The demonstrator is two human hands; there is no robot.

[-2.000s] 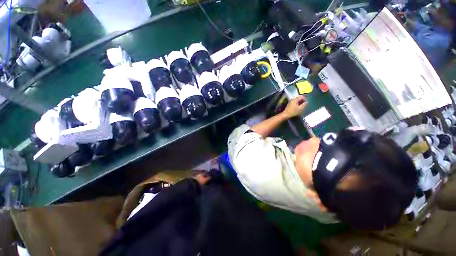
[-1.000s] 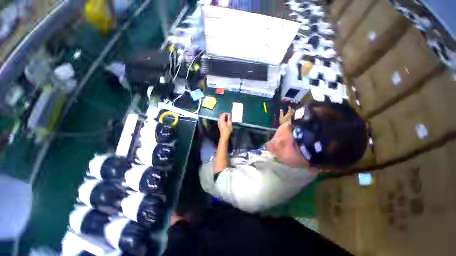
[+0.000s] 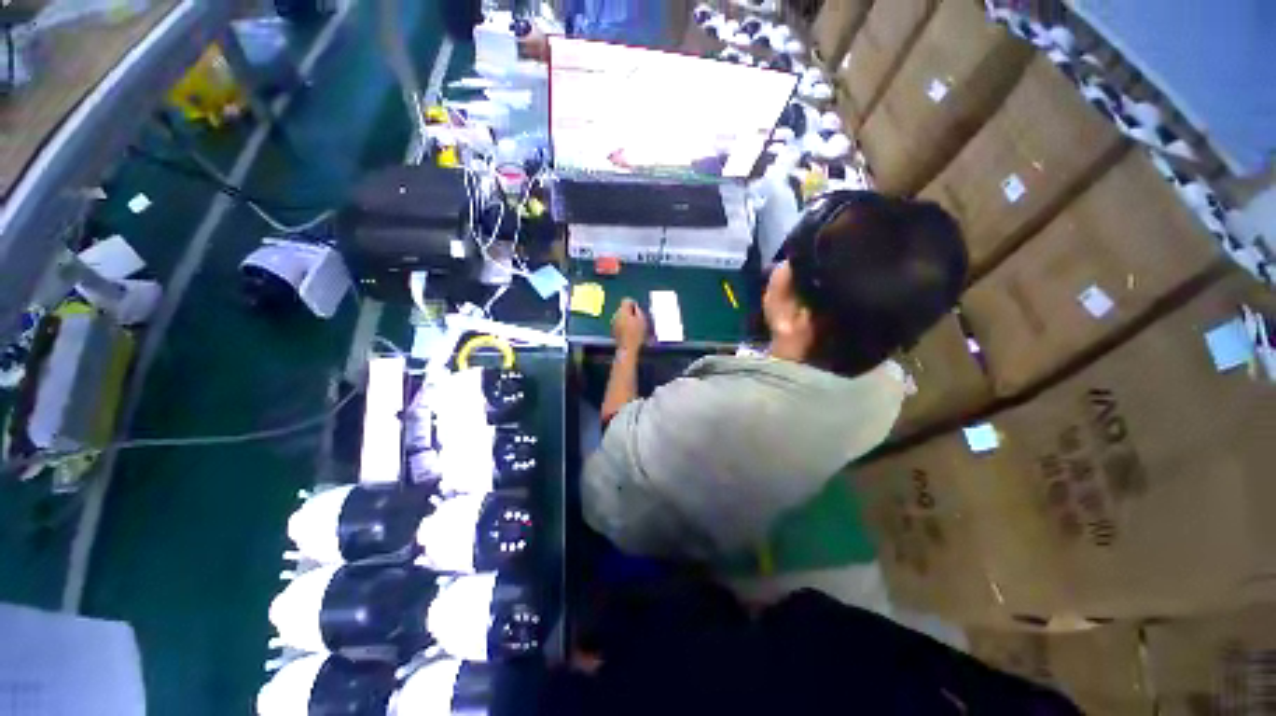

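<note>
Rows of white cameras with black ball heads (image 3: 367, 609) lie on the green bench (image 3: 182, 560) at lower left. Several camera heads show small dots on their black faces. A small, blurred patch of skin shows at the edge of dark clothing at the bottom centre; it may be my left hand (image 3: 588, 657), but its fingers and anything it holds cannot be made out. My right hand is not in view. A yellow tape roll (image 3: 487, 350) lies just beyond the cameras, with a long narrow white box (image 3: 381, 420) beside them.
A seated person (image 3: 742, 434) in a pale shirt is in front, one hand near a white card (image 3: 666, 316). Beyond are a keyboard (image 3: 644, 204), bright monitor (image 3: 672, 109), tangled white cables (image 3: 490, 210) and a black machine (image 3: 406, 221). Brown cartons (image 3: 1092, 476) stand right.
The view has swung right, bringing the monitor upright and cartons into view. The seated person's head is turned more towards the monitor, and their farther hand no longer shows.
</note>
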